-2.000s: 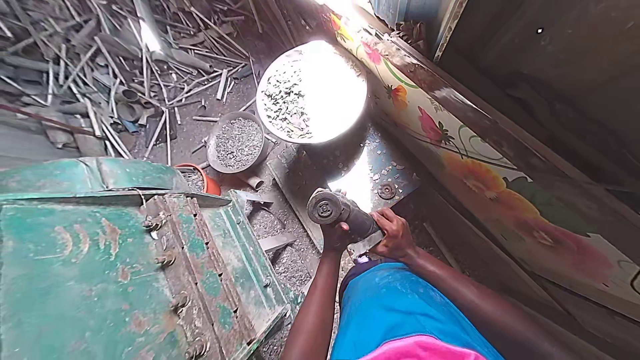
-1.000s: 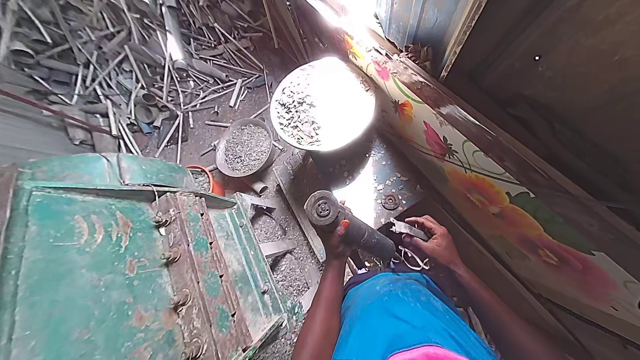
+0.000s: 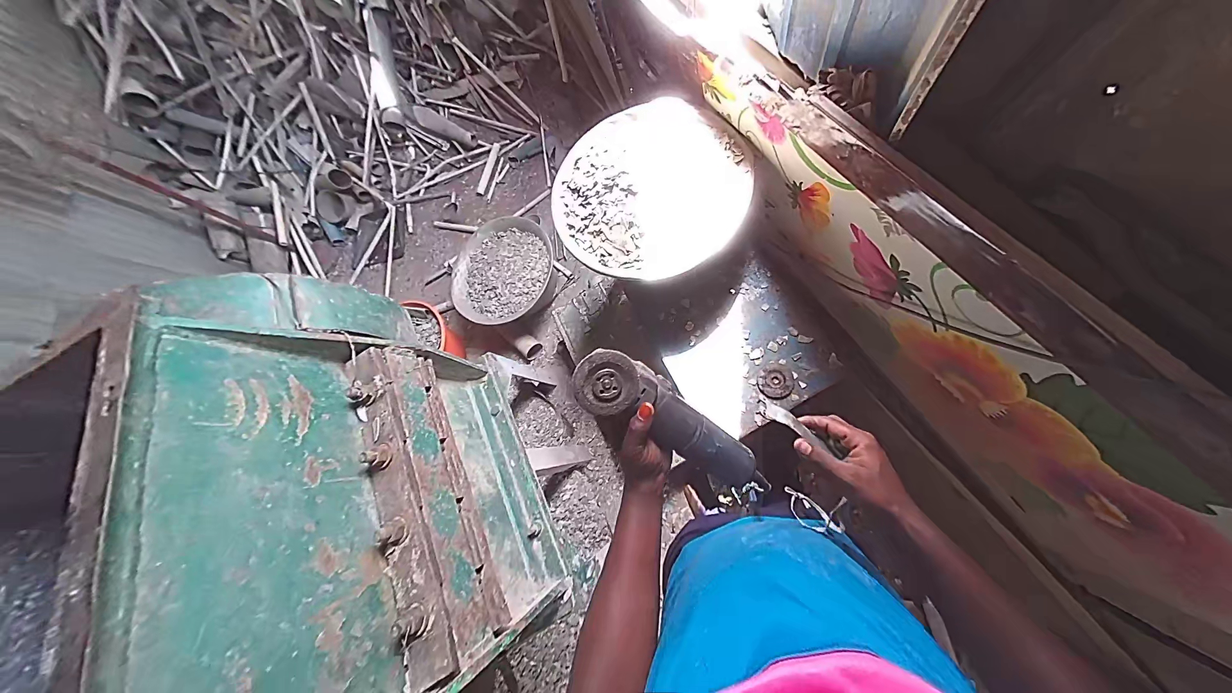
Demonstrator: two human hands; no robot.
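Observation:
My left hand holds an angle grinder by its body near the head, with the grinder's round disc facing up. To the right, my right hand grips a small flat metal piece, whose far end points up and left, apart from the grinder. Thin loose wires or strings lie between my hands, by the blue clothing on my lap. A round notched disc rests on the dusty board just beyond the metal piece.
On the left stands a green metal machine with a bolted, rusty strip. Ahead are a large basin of chips, a smaller bowl of granules and an orange container. Scrap pipes are heaped beyond; a flowered panel runs along the right.
My right hand has left the grinder's body and moved right; it now holds a flat metal piece. My left hand still holds the grinder.

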